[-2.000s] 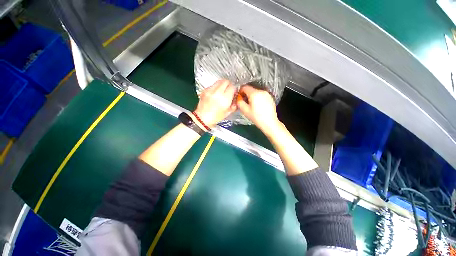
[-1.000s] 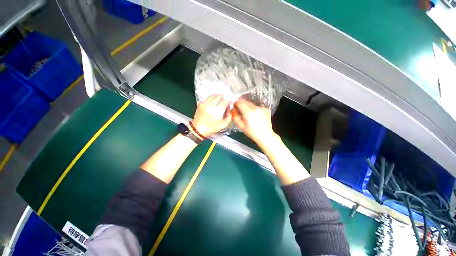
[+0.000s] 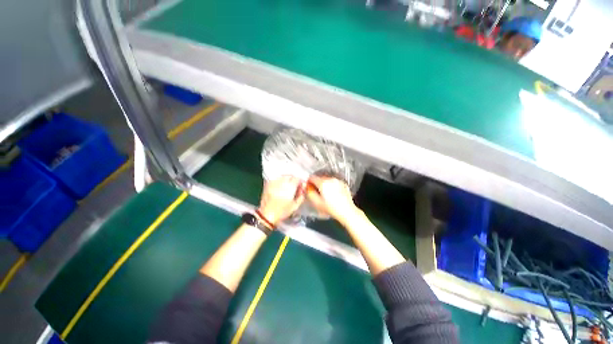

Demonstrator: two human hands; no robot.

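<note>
A clear plastic bag (image 3: 294, 152) full of loose white sleeves sits on the lower ledge behind the bench edge, partly under the raised shelf. My left hand (image 3: 280, 197) and my right hand (image 3: 331, 196) are together at the front of the bag, fingertips nearly touching. Both hands appear closed on the bag's plastic. Orange shows at my right fingertips. The exact grip is small and blurred.
A raised green shelf (image 3: 322, 54) with a metal edge runs above the bag. A blue bin (image 3: 464, 235) and grey-green cables (image 3: 538, 272) are at the right. Blue boxes (image 3: 74, 154) stand at the left. A person with a blue cap is beyond the shelf.
The camera view has tilted up, so bench, bag and hands sit lower and more of the raised shelf shows. Both hands have stayed at the bag's front, fingers close together.
</note>
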